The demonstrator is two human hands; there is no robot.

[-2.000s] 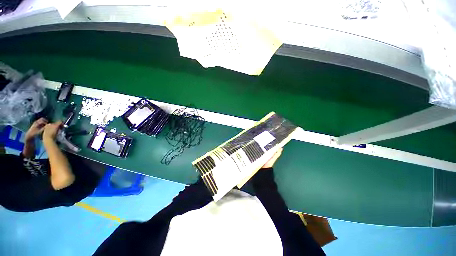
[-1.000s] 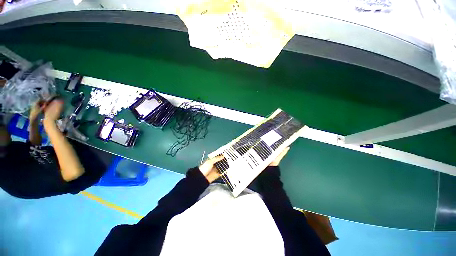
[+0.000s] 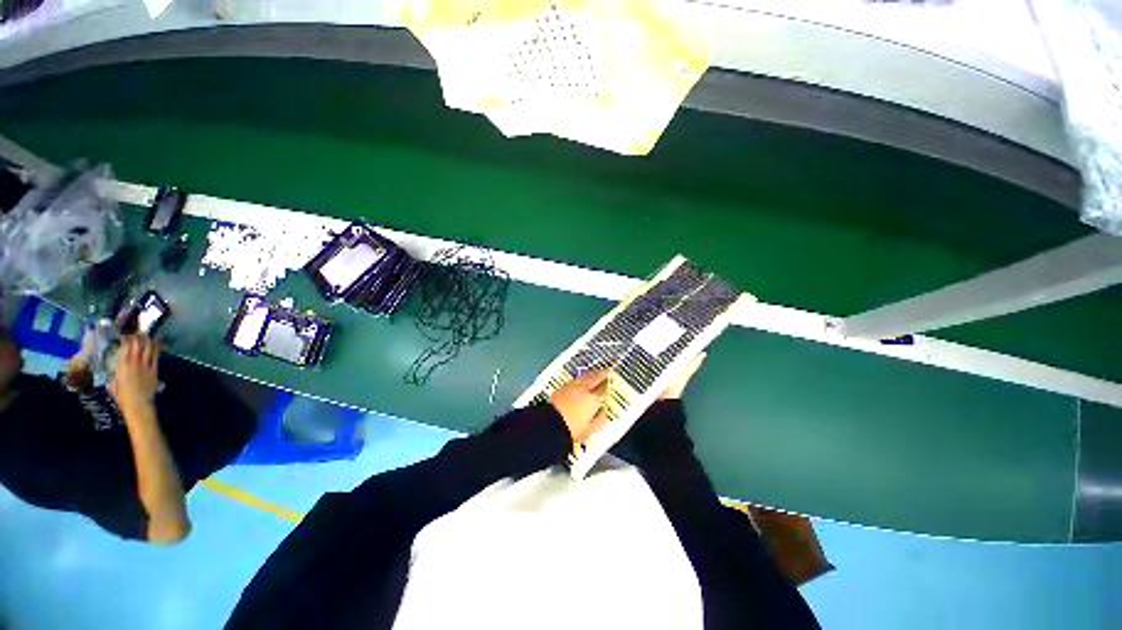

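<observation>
Several overlapping adhesive strip sheets (image 3: pixel 692 304), cream with rows of short black bars and a white rectangle near the middle, are held tilted over the bench's front edge. My right hand (image 3: pixel 680 377) grips their right underside; its fingers are mostly hidden by the sheets. My left hand (image 3: pixel 583 404) lies on the lower left part of the sheets, fingers over the top face; whether it pinches a strip cannot be told. A small pale strip (image 3: pixel 495 385) lies on the green bench left of the sheets.
Black cables (image 3: pixel 458 308) lie tangled to the left, beside stacked housings (image 3: pixel 366 267). Open housings (image 3: pixel 281 334) and white parts (image 3: pixel 257 250) lie further left. Another person (image 3: pixel 135 412) works at the far left. A yellow dotted sheet (image 3: pixel 554 62) hangs above. A metal post (image 3: pixel 984 298) stands right.
My left hand has moved from the sheets' left edge onto their face. The sheet pile shows more black bars and less plain white. The neighbour's hands have moved and a housing shows by them.
</observation>
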